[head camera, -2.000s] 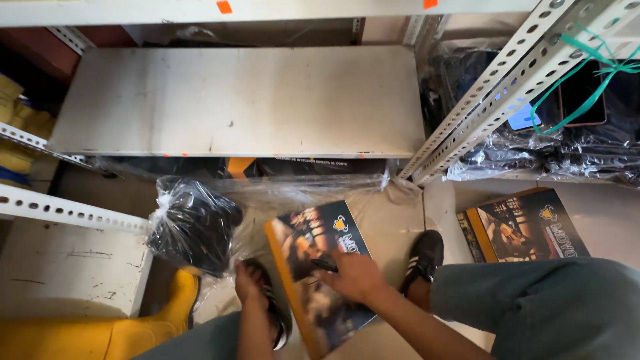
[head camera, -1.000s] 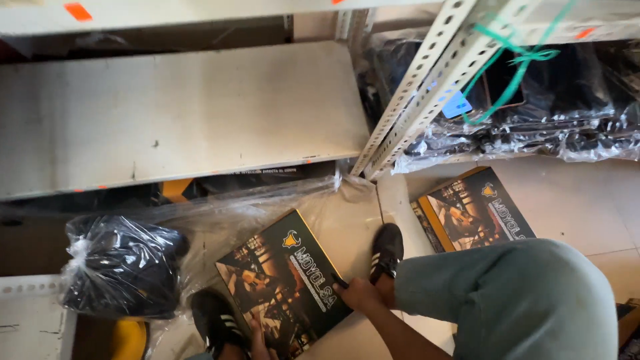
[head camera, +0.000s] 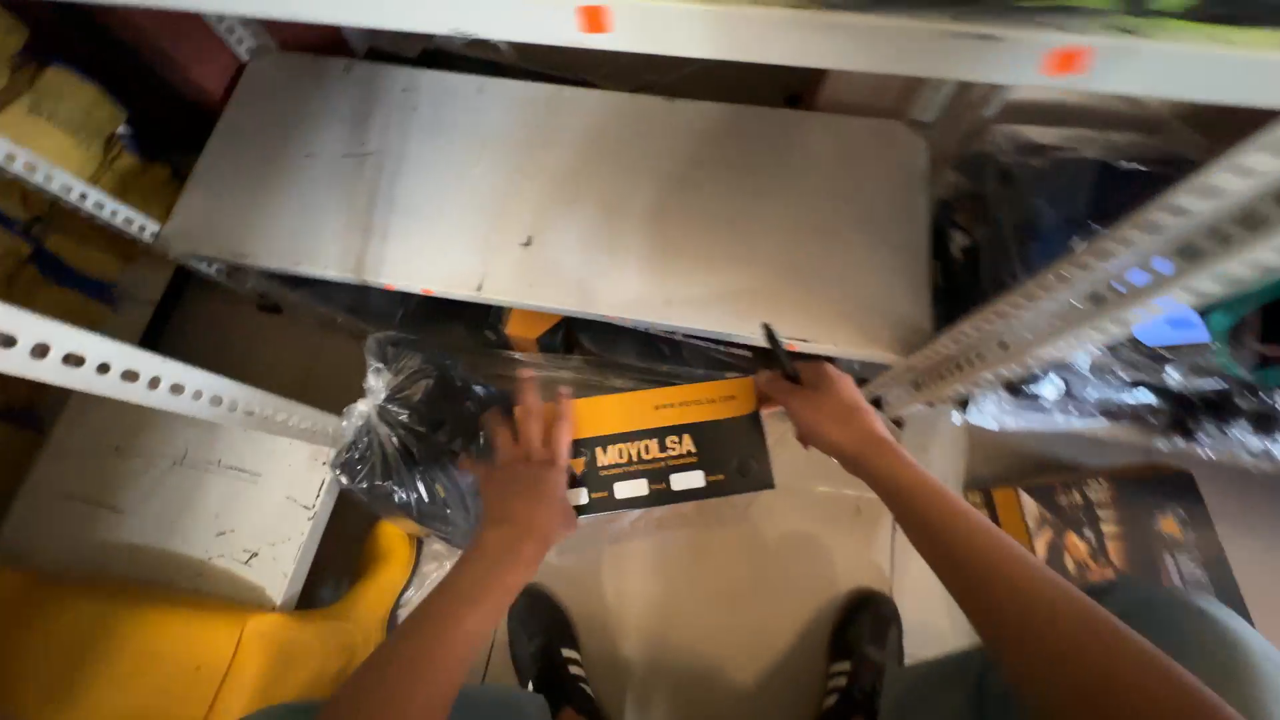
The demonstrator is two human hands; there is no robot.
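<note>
A black and orange cardboard box (head camera: 672,450) bearing printed writing shows its narrow side, at the front edge of the low white metal shelf (head camera: 560,200). My left hand (head camera: 530,460) lies against the box's left end with its fingers spread, somewhat blurred. At the box's upper right corner is my right hand (head camera: 825,415), its fingers closed around a dark pen-like object (head camera: 778,352); some of its fingers touch the box. A knotted clear plastic bag with dark contents (head camera: 410,450) lies just left of my left hand.
Yellow rubber boots (head camera: 370,580) lie at lower left beside a white shelf panel (head camera: 170,490). A similar box (head camera: 1130,530) rests on the floor at right. Perforated shelf posts (head camera: 1080,290) stand near plastic-wrapped goods (head camera: 1080,380). Black shoes (head camera: 555,640) are below.
The box lay on the floor between the shoes with its pictured face up; now it is at the low shelf's edge, showing its narrow side. Both hands have moved forward with it.
</note>
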